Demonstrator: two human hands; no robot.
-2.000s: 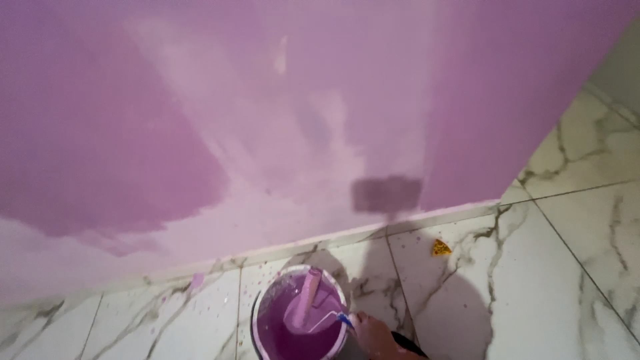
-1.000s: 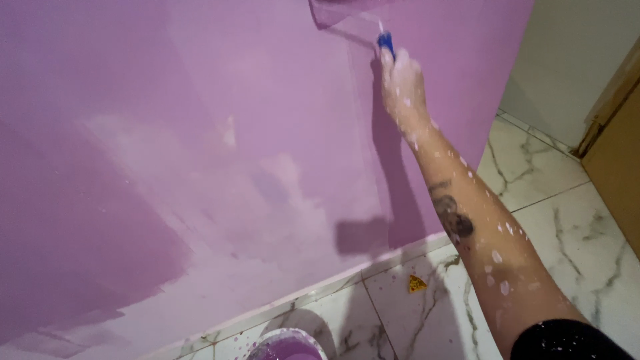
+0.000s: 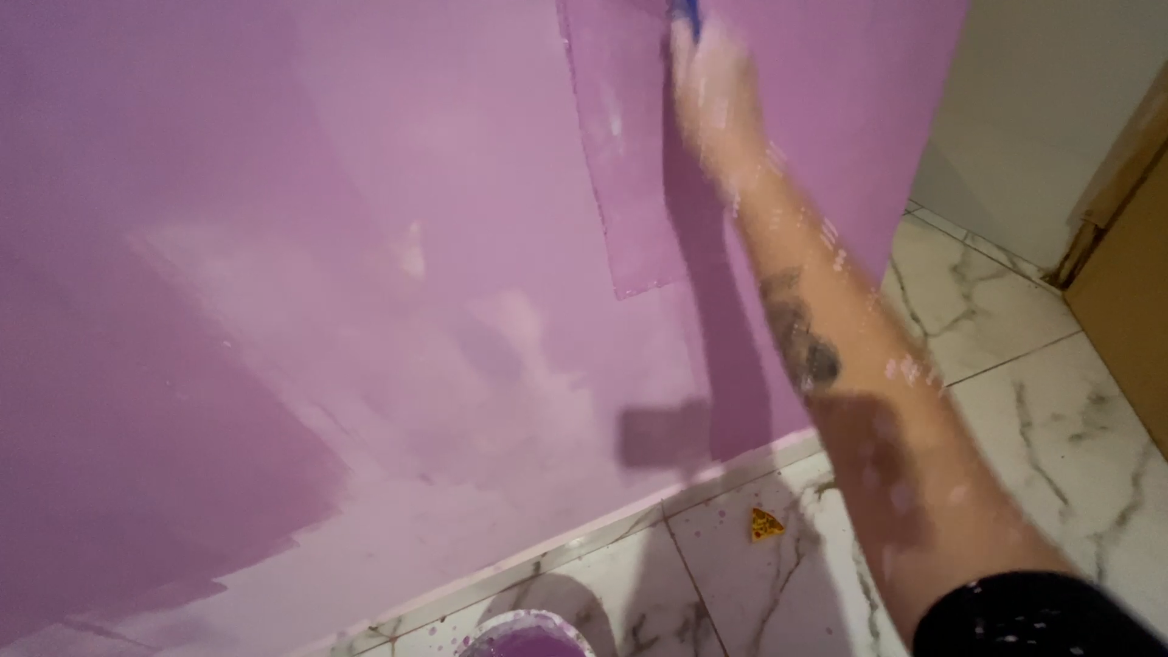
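My right hand (image 3: 721,82), flecked with paint, grips the blue handle (image 3: 686,14) of a paint roller at the top of the view, in front of the wall. The roller's head is out of the frame. Below and left of the hand, a wet strip of purple paint (image 3: 630,210) with a raised edge runs down the purple wall (image 3: 438,182). Lower down, the wall has paler, patchy areas. A bucket of purple paint (image 3: 534,639) stands on the floor at the bottom edge, partly cut off. My left hand is out of view.
A pale baseboard (image 3: 584,547) runs along the wall's foot. The marble-patterned tile floor (image 3: 1031,438) bears paint drops and a small yellow triangular piece (image 3: 765,525). At the right are a light wall (image 3: 1013,119) and a brown panel (image 3: 1127,274).
Two seconds ago the right hand held the roller at the bucket; one second ago it was up at the wall. A wet strip of paint now shows left of the hand.
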